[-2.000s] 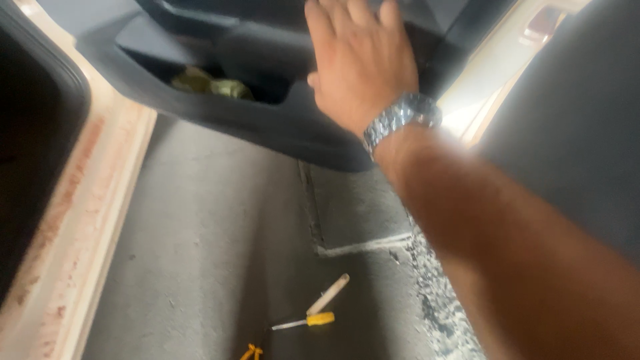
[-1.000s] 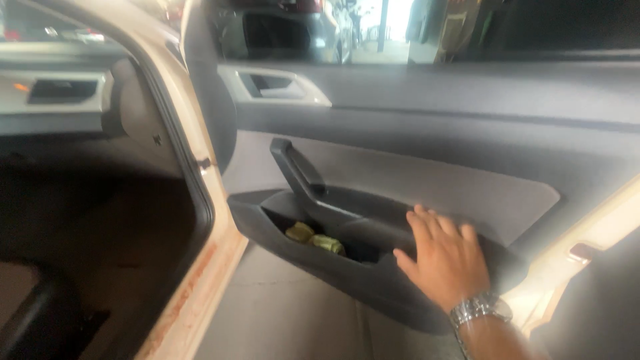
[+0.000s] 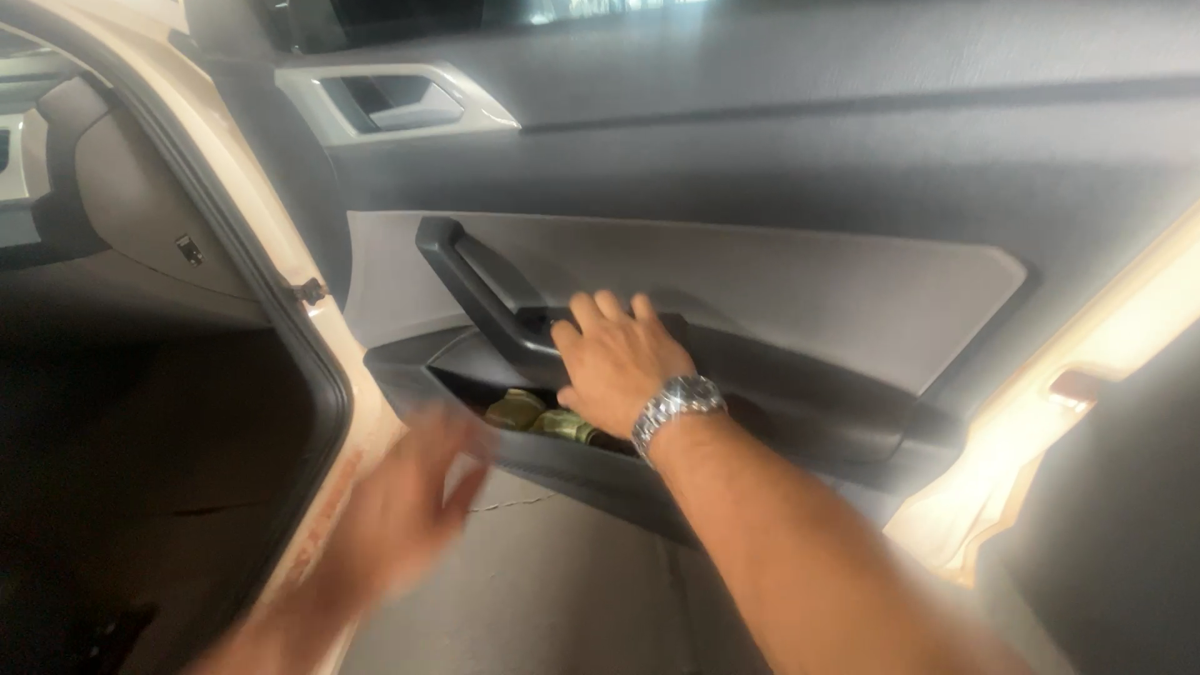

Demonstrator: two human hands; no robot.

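Observation:
My right hand (image 3: 623, 361), with a metal-banded watch (image 3: 680, 408) on its wrist, reaches over the armrest of a car door, beside the lower end of the black pull handle (image 3: 483, 300). Its fingertips are at a dark panel behind the handle; whether they grip anything cannot be told. My left hand (image 3: 417, 497) is blurred, thumb apart from the fingers, in front of the left end of the door pocket (image 3: 581, 469). No object shows in it. Greenish items (image 3: 539, 417) lie in the pocket, partly hidden by my right hand.
The inner door release (image 3: 403, 101) sits at the upper left of the grey door trim (image 3: 750, 272). At left stands the cream door frame (image 3: 361, 422) with a dark rubber seal. The grey floor (image 3: 525, 572) shows below the door.
My left hand has come into view. My right hand has moved left along the armrest towards the pull handle. The view has swung up from the floor, where a yellow-handled screwdriver lay.

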